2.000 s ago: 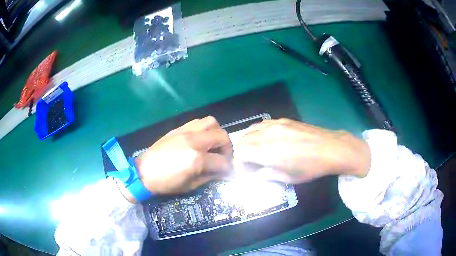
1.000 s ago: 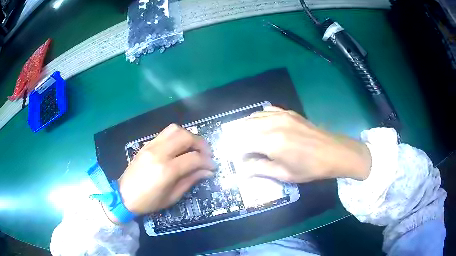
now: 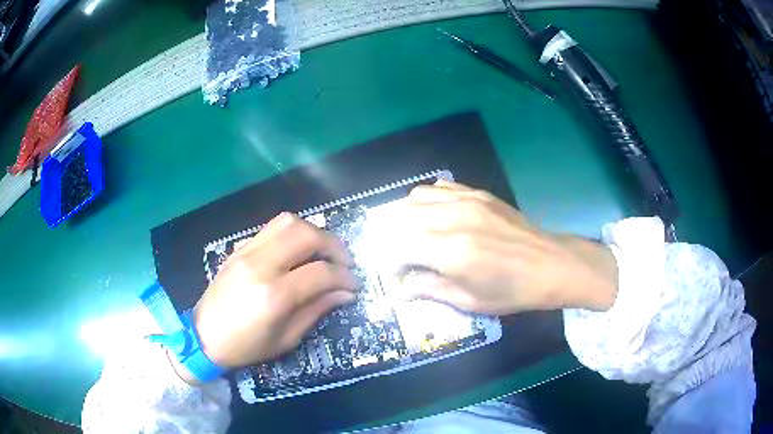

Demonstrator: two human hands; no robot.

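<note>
The silver-framed housing (image 3: 318, 386) lies tilted on the black mat (image 3: 182, 242), with the mainboard (image 3: 339, 343) inside it. A shiny silver-white plate (image 3: 436, 324) fills its right part, washed out by glare. My left hand (image 3: 275, 297), with a blue wrist strap (image 3: 193, 354), rests over the left half of the board, fingers bent toward the middle. My right hand (image 3: 475, 250) lies over the plate, fingers bent toward the middle of the unit. The fingertips of both hands are hidden or blurred by glare, so I cannot tell if they hold anything.
An electric screwdriver (image 3: 606, 114) lies at the right with its cord running up. Dark tweezers (image 3: 500, 64) lie left of it. A clear parts bag (image 3: 248, 51) is at the back. A blue screw bin (image 3: 72, 175) and crumpled red plastic (image 3: 48, 119) are at the left.
My left hand has moved down and left, away from my right hand, uncovering the middle of the board. The bag and bin have shifted left and up in view.
</note>
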